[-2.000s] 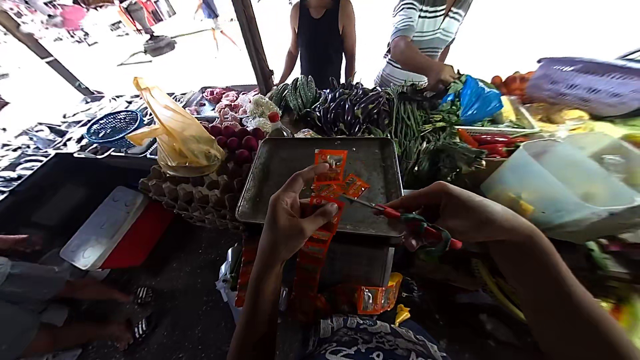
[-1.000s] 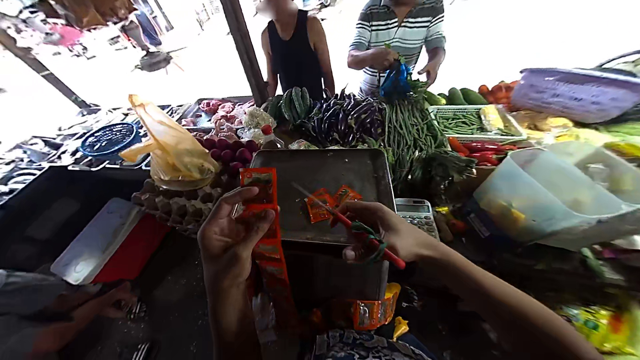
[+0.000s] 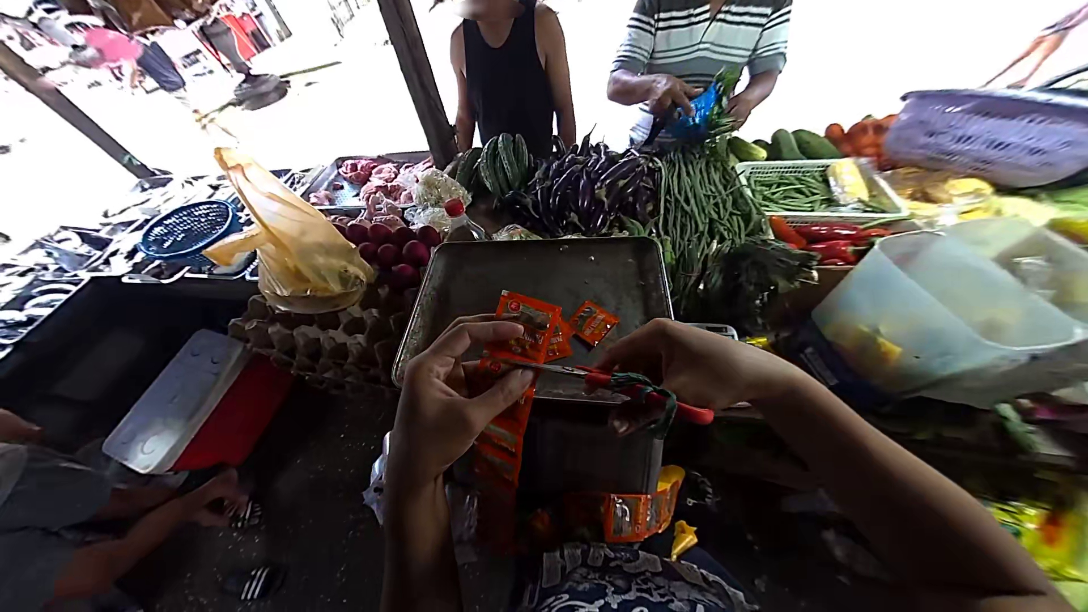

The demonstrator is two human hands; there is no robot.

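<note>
Between its thumb and fingers, my left hand (image 3: 459, 387) grips a strip of orange sachets (image 3: 501, 438), which hangs down toward my lap. My right hand (image 3: 671, 370) holds scissors with red handles (image 3: 646, 395), green material wrapped about them. The scissor blades lie across the strip just below its top sachet (image 3: 529, 323), close to my left fingertips. Behind the hands, a worn metal tray (image 3: 544, 263) carries loose orange sachets (image 3: 592, 323). More joined sachets (image 3: 629, 517) lie low, near my lap.
Egg trays (image 3: 331, 344) and a yellowish plastic bag (image 3: 293, 229) stand left of the tray. Eggplants (image 3: 586, 191) and long beans (image 3: 705, 217) lie beyond it. Translucent containers (image 3: 943, 297) are at the right. Two people stand across the stall; one holds a blue bag (image 3: 697, 115).
The scissors, apart from the strip one second ago, now lie across it. My left hand has moved right, over the tray's near part. Across the stall, the person's blue bag has been lifted.
</note>
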